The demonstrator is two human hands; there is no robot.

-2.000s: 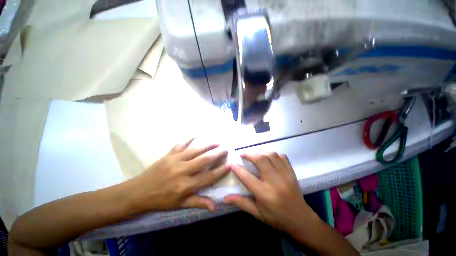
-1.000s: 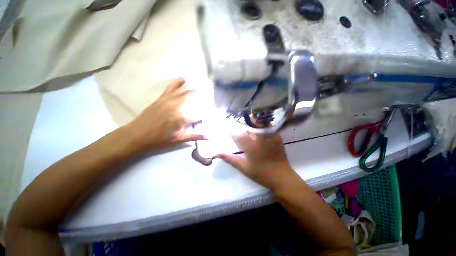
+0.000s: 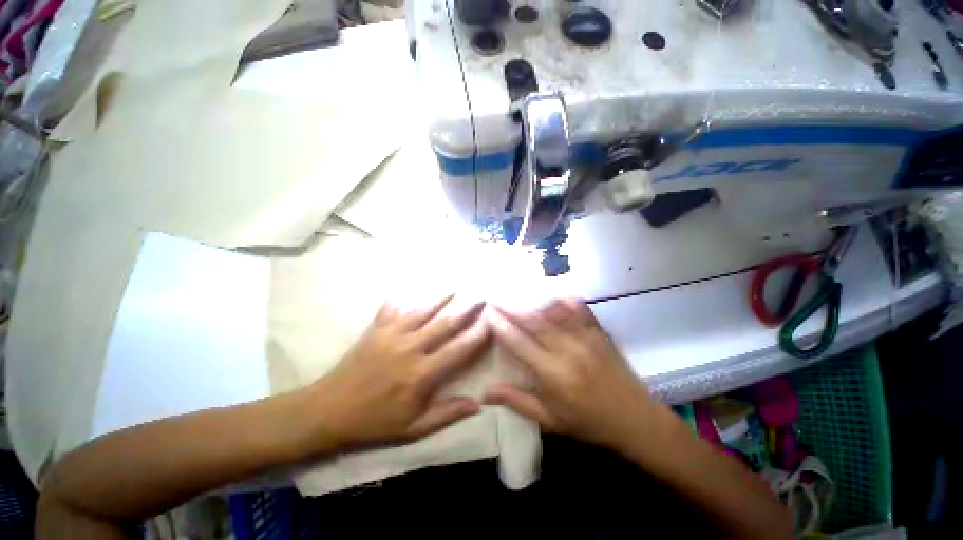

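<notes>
A cream garment panel (image 3: 317,348) lies on the white table left of the needle area, its near part hanging over the front edge. A narrow pale strip (image 3: 518,451) hangs at its right side over the edge. My left hand (image 3: 407,369) lies flat on the panel, fingers spread towards the needle. My right hand (image 3: 565,364) lies beside it, its fingertips close to the left hand's, pressing the cloth by the strip. The needle and presser foot are lost in lamp glare under the white machine head (image 3: 676,95).
Scissors with red and green loops (image 3: 808,322) lie right of the needle area. More cream panels (image 3: 201,137) spread over the left of the table. A green basket (image 3: 850,443) with magenta and cream pieces stands below right. A blue basket (image 3: 269,514) shows below the table.
Both hands have come back nearer the front edge from beside the needle and now lie flat. More of the panel has come forward, covering the front edge. The view has shifted.
</notes>
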